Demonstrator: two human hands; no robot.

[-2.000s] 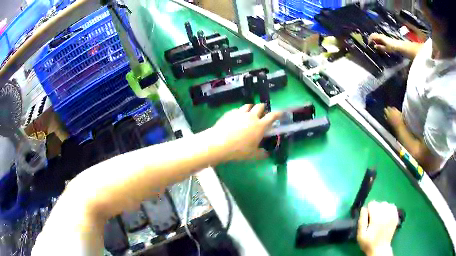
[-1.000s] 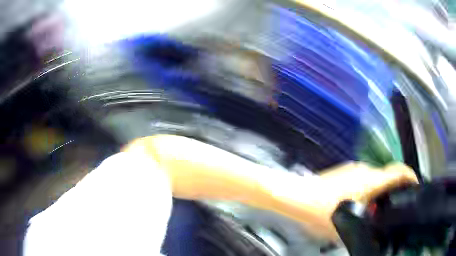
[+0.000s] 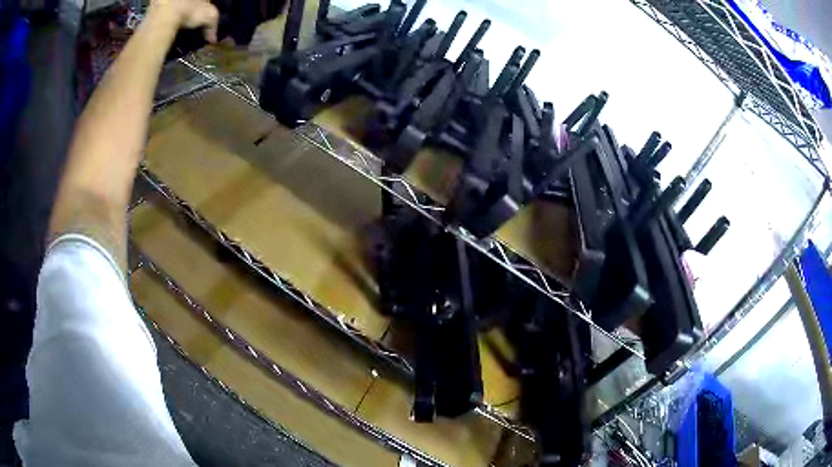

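Many black handled lock assemblies (image 3: 429,100) stand and lean close together on the upper shelf of a wire rack, their bars pointing up. My left hand (image 3: 193,16) is at the top left, partly cut off by the picture's edge, with its fingers curled on a dark lock assembly (image 3: 242,16) that is also cut off. My right hand is not in view.
The wire rack (image 3: 406,196) has cardboard-lined shelves (image 3: 255,196). More black assemblies (image 3: 447,319) show on a lower level. A blue bin (image 3: 707,420) is at the lower right, and wire shelving (image 3: 721,55) is at the upper right.
The view has turned from the green conveyor belt, where my hands were on lock assemblies, to the wire rack. My left arm now reaches up at the left. My right hand has left the view.
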